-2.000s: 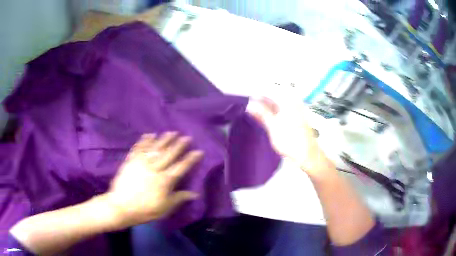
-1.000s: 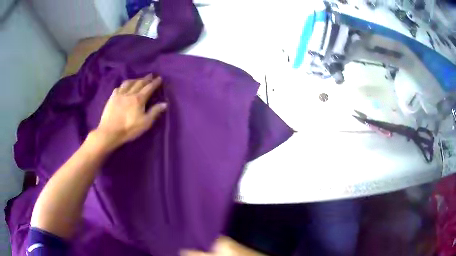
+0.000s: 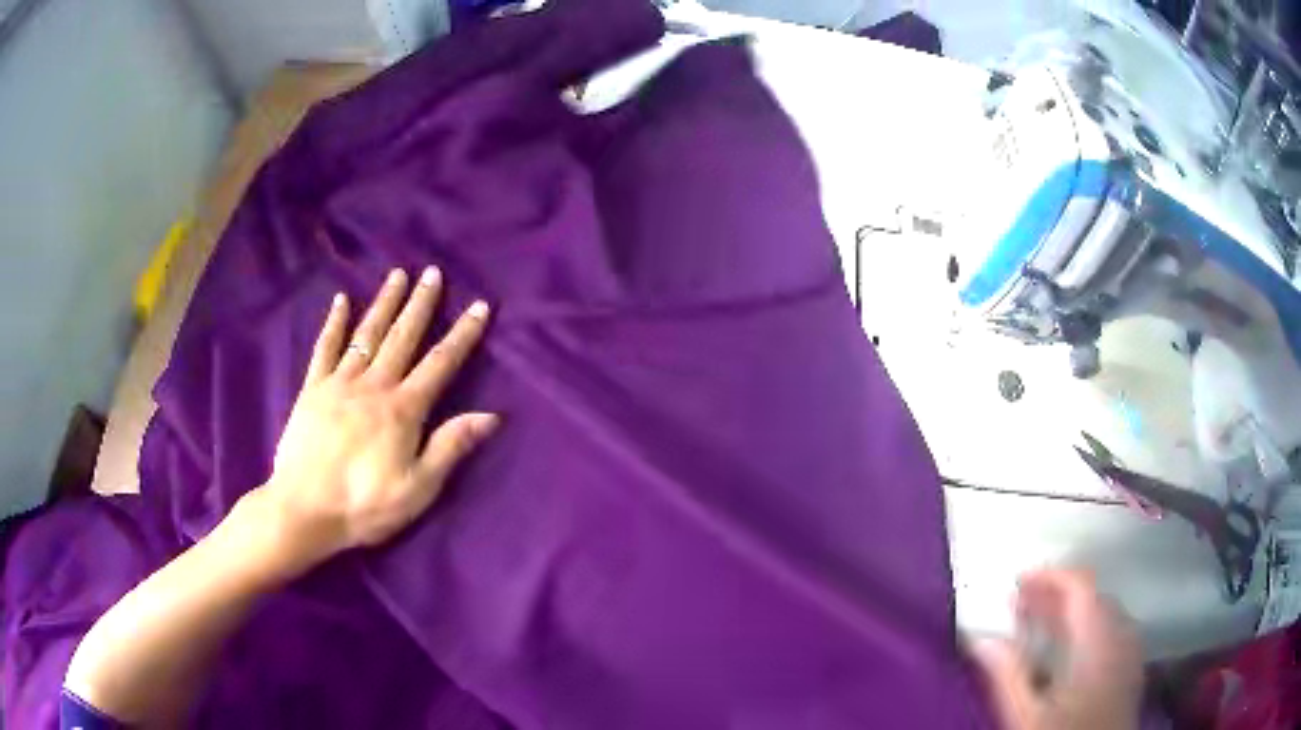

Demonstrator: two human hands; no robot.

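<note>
A large purple cloth [image 3: 713, 428] covers the left and middle of the white table [image 3: 913, 485]. My left hand [image 3: 374, 428] lies flat on it, palm down, fingers spread, holding nothing. My right hand [image 3: 1063, 656] is blurred and cut off by the bottom edge. It is at the cloth's lower right corner, and whether its fingers grip the cloth cannot be told. The white sewing machine [image 3: 1113, 228] with a blue stripe stands to the right of the cloth, and the cloth is not at its needle area.
Black shears [image 3: 1191, 506] lie on the machine bed at the right, with a thin pink tool [image 3: 1134, 495] beside them. Brown cardboard [image 3: 271, 129] is at the left, near a yellow item [image 3: 163, 268]. Red cloth [image 3: 1234, 685] is at the lower right.
The cloth now spreads wider, reaching further right and towards the back. My right hand has come from the bottom middle to the lower right. My left hand stays flat on the cloth.
</note>
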